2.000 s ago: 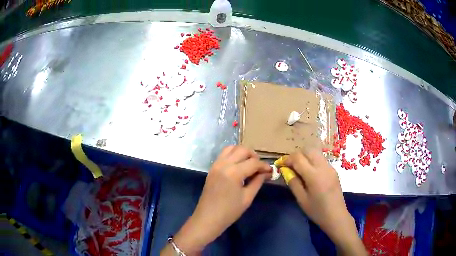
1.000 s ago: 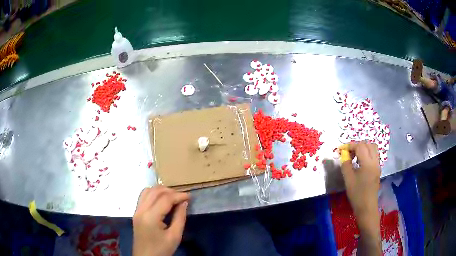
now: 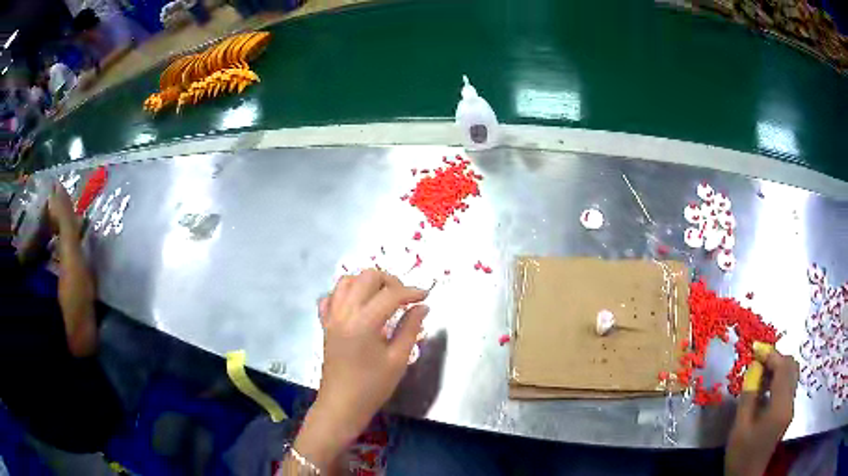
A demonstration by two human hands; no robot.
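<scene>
My left hand is over the group of white discs with red pieces left of the brown cardboard pad. Its thumb and forefinger tips are close together; I cannot tell whether they hold a disc. My right hand, with yellow finger coverings, is at the right end of the near red heap. Its fingertips are bent down and what they hold, if anything, is hidden. A white lump with a thin stick sits on the pad.
A white squeeze bottle stands at the back edge. Another red heap lies before it. More discs lie beyond the pad and at far right. A yellow strip hangs from the front edge. Another person's arm is at left.
The view has swung left. My left hand has moved from the pad's front edge to the left disc group. My right hand has moved from the far-right discs to the red heap.
</scene>
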